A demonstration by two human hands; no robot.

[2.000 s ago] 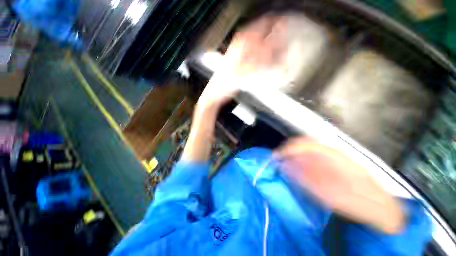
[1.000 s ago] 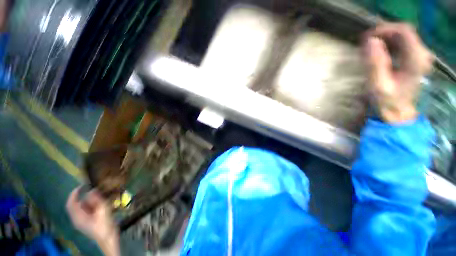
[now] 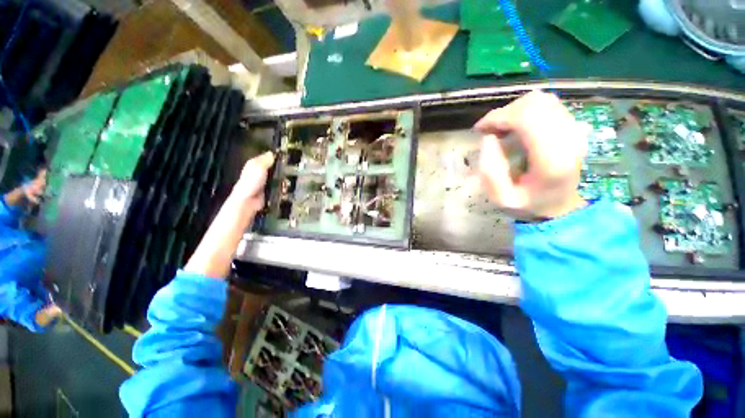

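An empty pallet point(image 3: 333, 175) with four openings and a dark rim lies flat on the conveyor point(image 3: 368, 257). My left hand point(image 3: 255, 184) grips its left rim; the fingertips are partly hidden there. My right hand point(image 3: 535, 155) is empty, curled with thumb and fingers apart, over the bare stretch right of that pallet. A second pallet point(image 3: 645, 220) lies further right with green circuit boards point(image 3: 674, 135) in its pockets. My right hand and sleeve hide part of its left side.
Black trays point(image 3: 184, 163) with green panels point(image 3: 135, 126) on top stand at left. Another person's hand point(image 3: 49, 314) is beside them. More empty pallets point(image 3: 290, 355) lie low near my knees. The green bench point(image 3: 335, 69) behind holds a brown square, green boards and a fan.
The blurred view has steadied. My left hand has risen from low left to the conveyor, where the empty pallet now lies. My right hand stays over the line.
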